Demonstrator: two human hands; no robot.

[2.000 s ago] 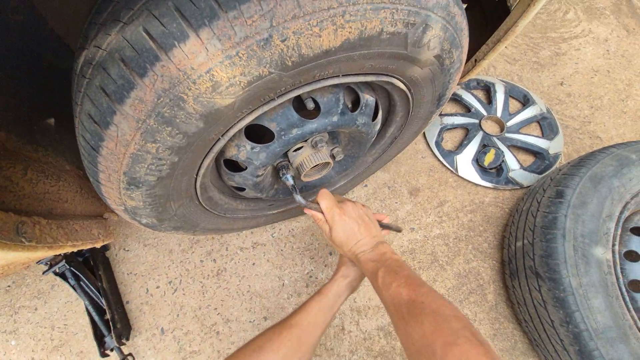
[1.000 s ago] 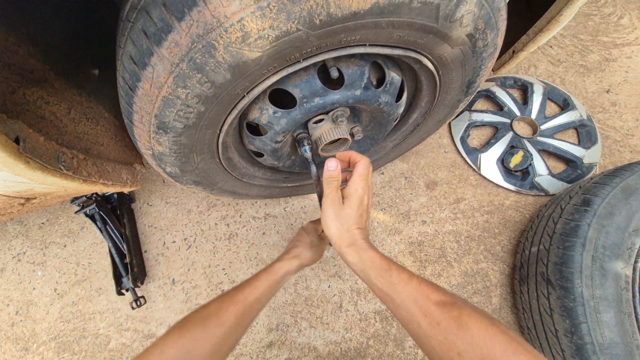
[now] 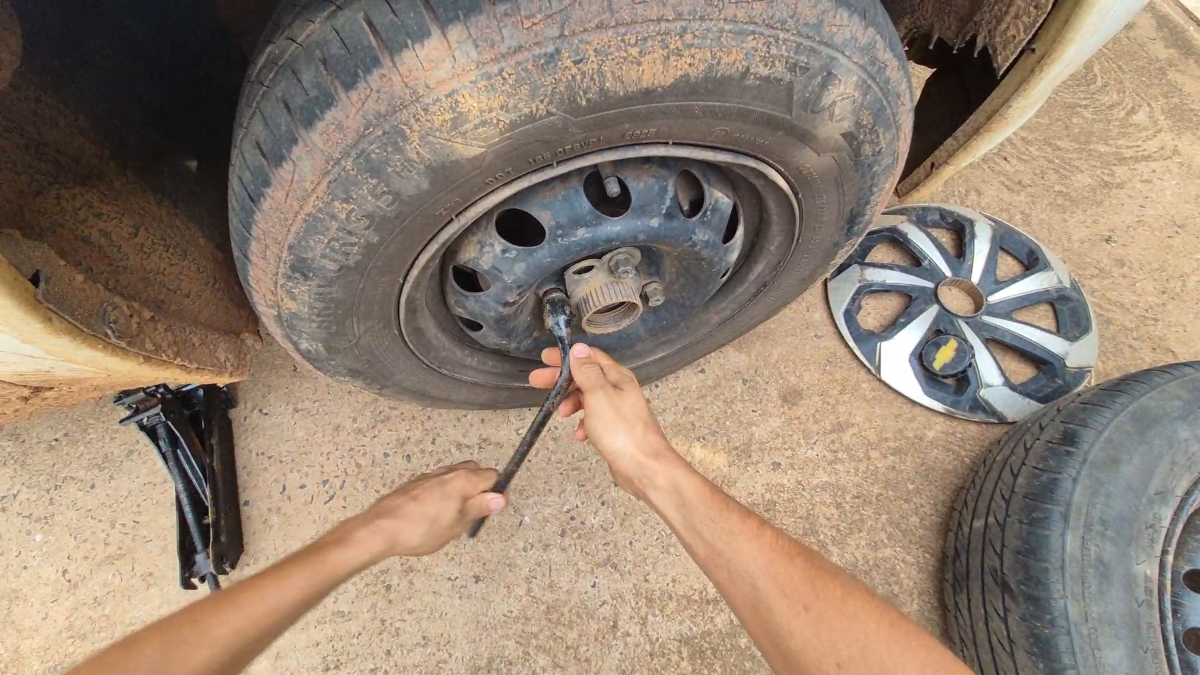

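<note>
A black lug wrench [image 3: 536,422] has its socket end on a bolt position at the lower left of the hub [image 3: 607,295], on a dark steel wheel [image 3: 497,258] with a muddy tire [image 3: 375,159]. My left hand [image 3: 441,506] is closed around the wrench near its lower end. Close below the socket, my right hand [image 3: 605,398] has its thumb and fingers around the bent upper part of the shaft. Two wheel bolts [image 3: 653,293] show at the hub's upper right side.
A folded black scissor jack [image 3: 192,483] lies on the ground at left, below the muddy fender edge [image 3: 103,328]. To the right lie a silver and black wheel cover [image 3: 994,323] and, nearer, another wheel with its tire [image 3: 1031,525].
The wrench handle has swung from pointing right, two seconds ago, to pointing down and left. My hands, close together before, are now apart along the shaft.
</note>
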